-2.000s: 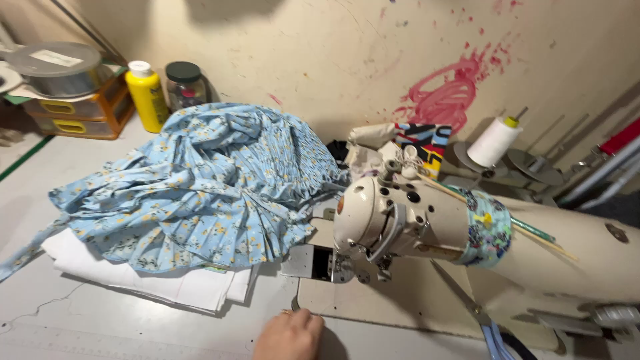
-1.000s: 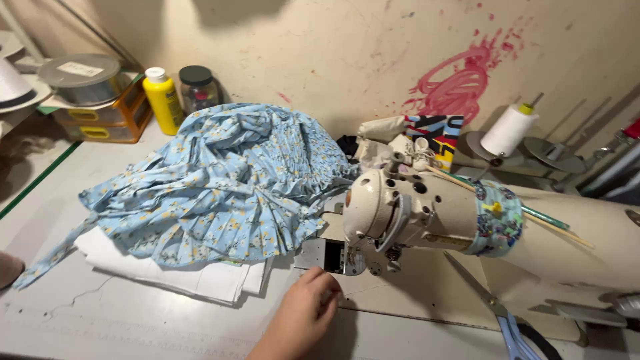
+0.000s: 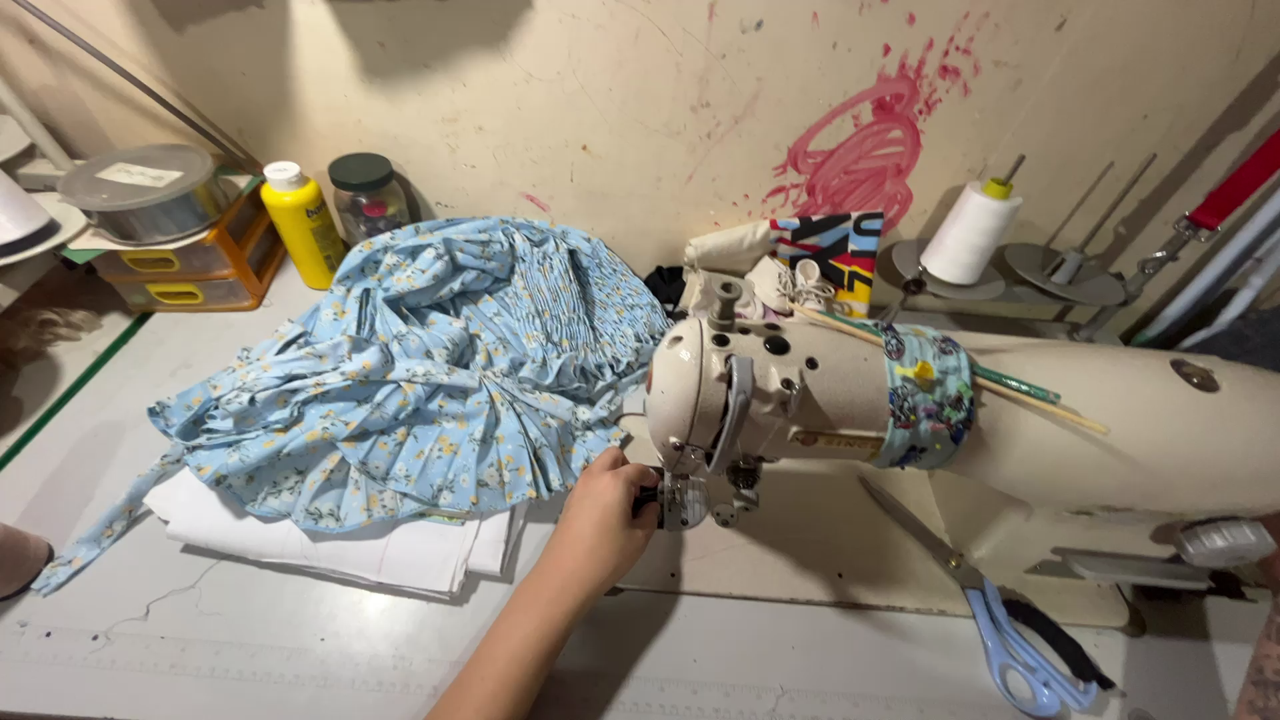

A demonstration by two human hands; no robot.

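My left hand [image 3: 608, 505] reaches in from the bottom centre to the bed of a cream industrial sewing machine [image 3: 800, 380]. Its bent fingers and thumb are at the dark opening beside the metal needle plate [image 3: 686, 502], below the needle end of the head. Whether they pinch anything is hidden. My right hand is out of view; part of a forearm shows at the right edge. A light blue floral garment [image 3: 430, 380] with shirred and pleated parts lies heaped left of the machine, partly on folded white fabric [image 3: 330, 550]. Blue-handled scissors [image 3: 1000, 640] rest at the machine's front, right of my hand.
Behind the garment stand a yellow bottle [image 3: 305, 230], a dark-lidded jar [image 3: 368, 200] and an orange drawer box [image 3: 190, 270] with a round tin [image 3: 145, 195] on top. A white thread cone [image 3: 970, 235] stands behind the machine. Sticks [image 3: 1040, 400] are tucked under its fabric band [image 3: 925, 395].
My left hand has moved up from the front of the table to the machine bed, where its fingers now cover much of the dark opening. The garment and scissors stay put.
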